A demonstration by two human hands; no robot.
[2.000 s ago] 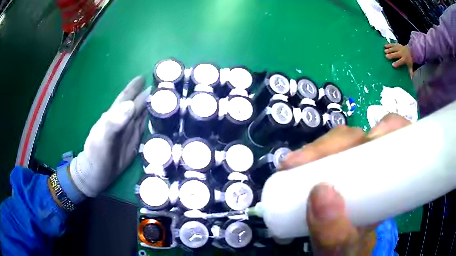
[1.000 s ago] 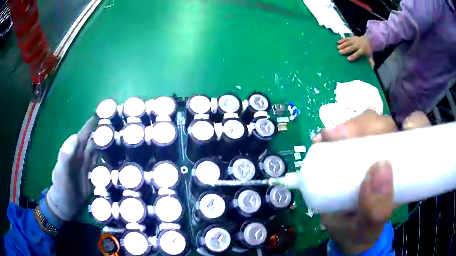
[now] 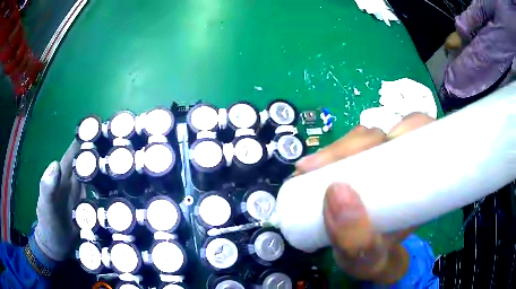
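Observation:
My right hand (image 3: pixel 362 226), bare, is closed around a thick white glue bottle (image 3: pixel 407 180) at the right. The bottle's thin nozzle (image 3: pixel 240 228) points left between two rows of black capacitors with round silvery-white tops (image 3: pixel 214 211). White adhesive (image 3: pixel 228 152) bridges many capacitor tops in the upper and left rows. The circuit board (image 3: pixel 196 244) shows as a thin green strip between the capacitors. My left hand (image 3: pixel 56 197), in a white knit glove, rests against the board's left side with its fingers partly hidden behind the capacitors. An orange coil (image 3: pixel 103 285) is cut off at the bottom edge.
A crumpled white rag (image 3: pixel 408 99) lies on the green bench (image 3: pixel 226 51) at the right, near white smears. Another white rag (image 3: pixel 378 8) is at the top. A person in a purple sleeve (image 3: pixel 481 62) stands at the right. A red-wrapped post (image 3: pixel 17 51) is at the left.
The view has shifted over the board. The nozzle has moved from a lower row near the coil to a gap in the right-hand block. The other person's hand has drawn back from the bench edge.

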